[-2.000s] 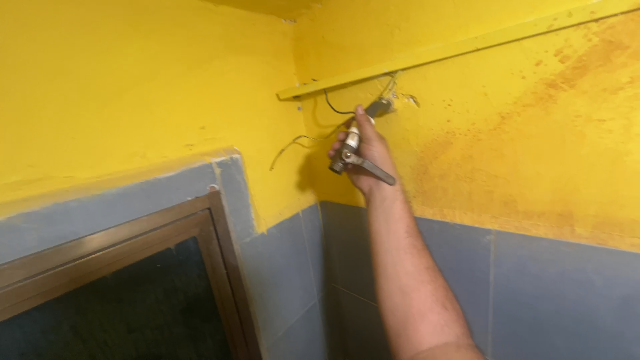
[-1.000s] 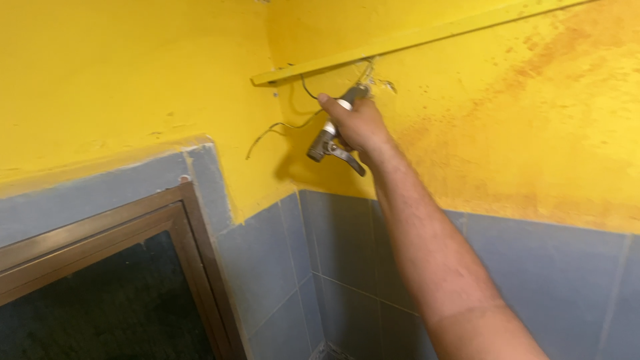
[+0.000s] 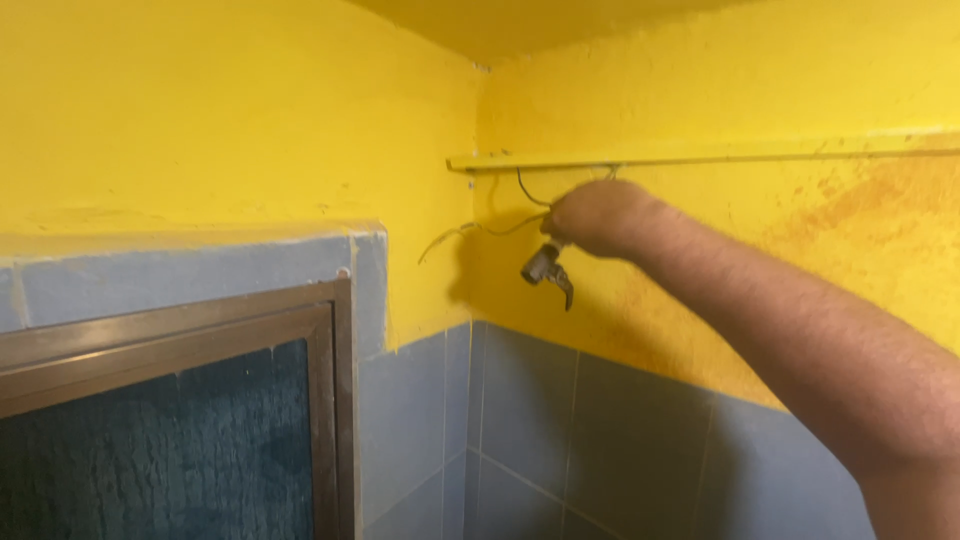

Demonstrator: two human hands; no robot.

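Note:
My right hand (image 3: 596, 217) reaches in from the right, its fingers closed around the upper part of a pipe fitting near the wall corner. Below the fingers shows a metal valve (image 3: 541, 264) with a lever handle (image 3: 562, 287) pointing down. The hand covers the fitting's upper end and where it meets the wall. Beside the fingers, a thin loose wire (image 3: 491, 227) runs left along the wall, and a dark wire (image 3: 529, 190) curves down from above. My left hand is out of view.
A yellow-painted strip (image 3: 675, 160) runs along the right wall above the hand. Blue-grey tiles (image 3: 637, 420) cover the lower walls. At lower left is a brown-framed window or door (image 3: 341, 405) with a dark, streaked pane (image 3: 165, 450).
My right hand has turned over the fitting and now hides its upper part, which showed earlier. The forearm comes in from farther right. The view has shifted.

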